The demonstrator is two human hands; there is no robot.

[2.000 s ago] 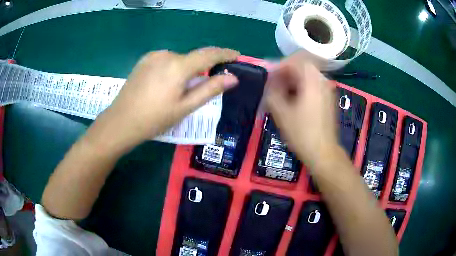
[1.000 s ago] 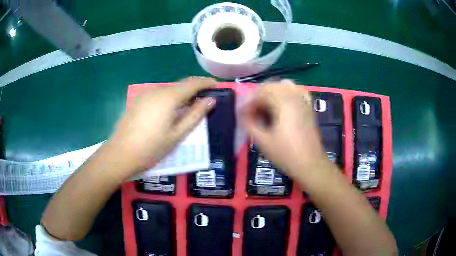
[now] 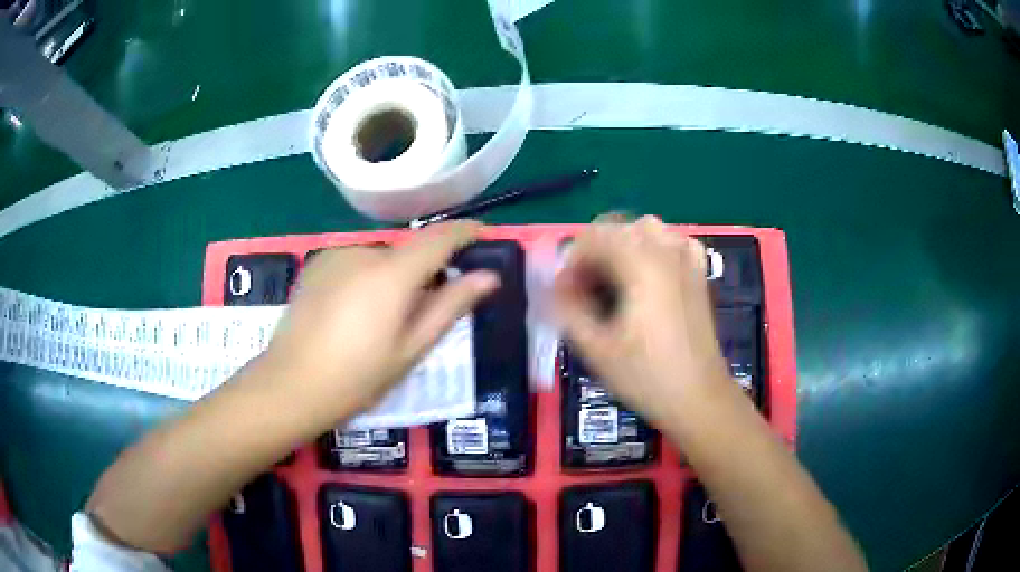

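My left hand (image 3: 369,318) holds the end of a label strip (image 3: 157,341) over the red foam phone tray (image 3: 780,346). The strip trails off to the left. Its end covers part of a black phone (image 3: 500,335) in the middle of the back row; a white label shows in that phone's lower part. My right hand (image 3: 632,307) is closed at the fingertips, blurred, just right of that phone. A blurred pale piece (image 3: 542,318) hangs beside its fingertips; I cannot tell exactly what it is.
A label roll (image 3: 386,140) stands behind the tray, its narrow tail curling up to the back. A marker pen (image 3: 515,198) lies between roll and tray. A pale curved strip (image 3: 727,110) crosses the green worktop. A grey band hangs at the upper left.
The tray, roll and pen have shifted left in view. Both hands stay near the middle, now over phones farther right in the tray. The label strip is still in my left hand.
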